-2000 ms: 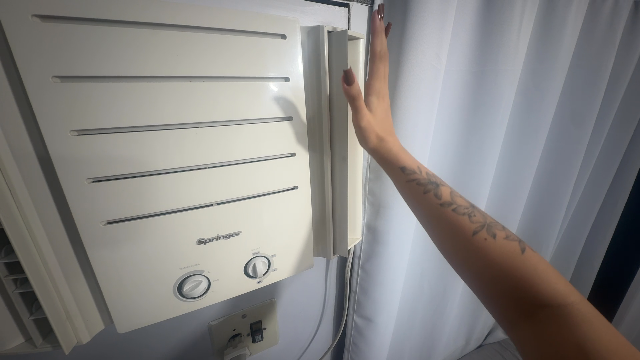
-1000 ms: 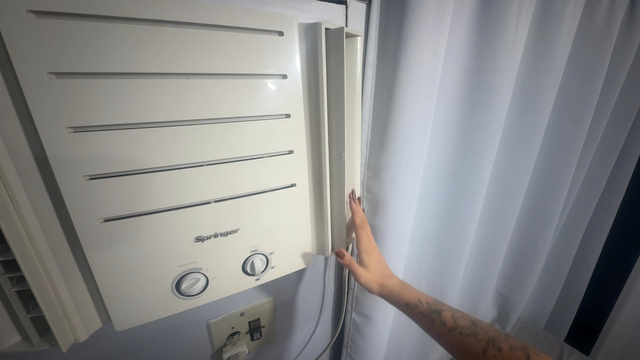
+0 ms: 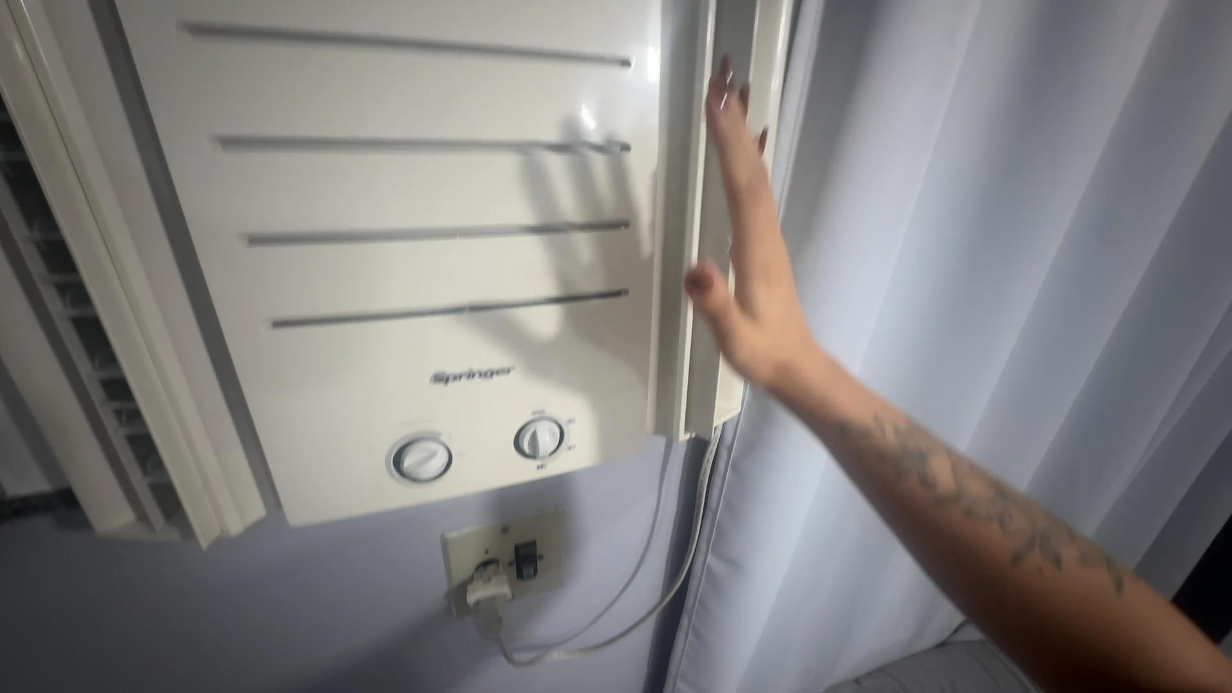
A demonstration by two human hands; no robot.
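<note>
My right hand (image 3: 756, 250) is raised with its fingers extended upward and the thumb apart, holding nothing. It is beside the right side frame (image 3: 681, 385) of a Springer window air conditioner; whether it touches the frame cannot be told. The hand's shadow falls across the cream slotted front panel (image 3: 366, 192). Low on that panel are a left control knob (image 3: 423, 460) and a right control knob (image 3: 540, 439). My left hand is out of the picture.
Under the unit, a wall plate (image 3: 549, 568) carries a black switch (image 3: 526, 559) and a plug (image 3: 488, 585) with a white cord (image 3: 626, 640). A pale curtain (image 3: 962, 241) hangs at the right. Vent louvres (image 3: 96, 346) show at the far left.
My right hand has moved up along the unit's right side from near its lower corner one second ago. The view is closer to the unit.
</note>
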